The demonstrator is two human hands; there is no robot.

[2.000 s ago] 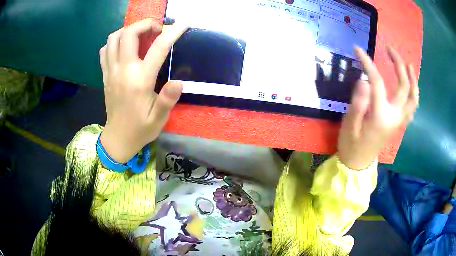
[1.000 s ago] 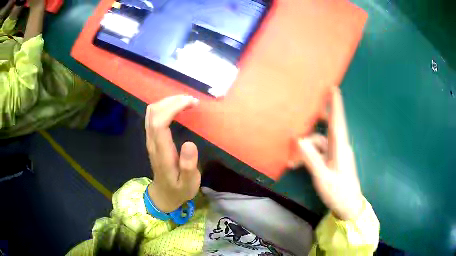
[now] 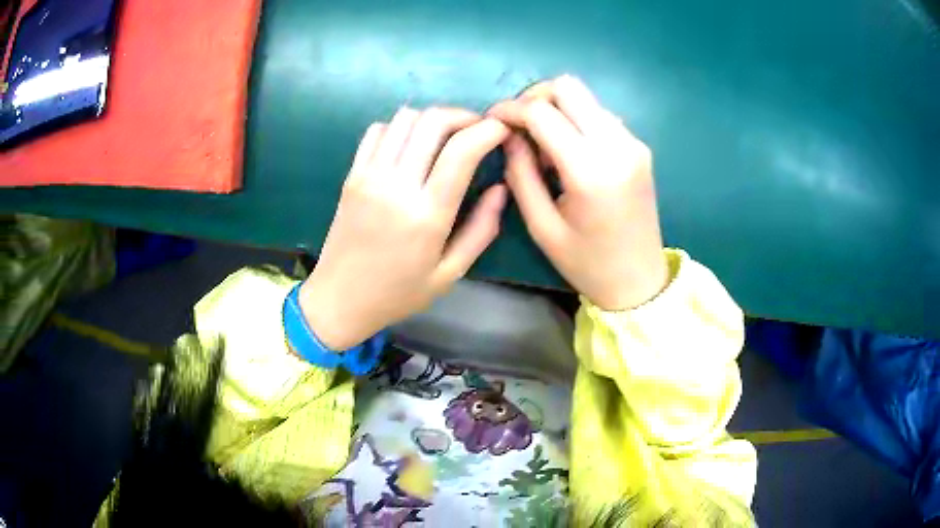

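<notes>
My left hand (image 3: 404, 206) and my right hand (image 3: 588, 186) are together over the green surface in front of me, with fingertips touching or nearly touching. No object shows between them, but the space under the curled fingers is partly hidden. The blue wrist strap (image 3: 315, 332) is on my left wrist. The tablet (image 3: 60, 62) lies at the upper left on the orange-red foam carrier (image 3: 191, 98), both cut off by the picture's edge, with white glare on its dark bluish screen. Neither hand touches them.
The shiny green surface (image 3: 799, 155) runs across the view. Yellow clothing (image 3: 52, 273) of a neighbour shows at the left edge and blue clothing (image 3: 886, 402) at the lower right. The dark floor has yellow lines.
The tablet and its foam carrier have moved left, to the upper left edge. My hands have left the tablet and carrier and come together over the green surface.
</notes>
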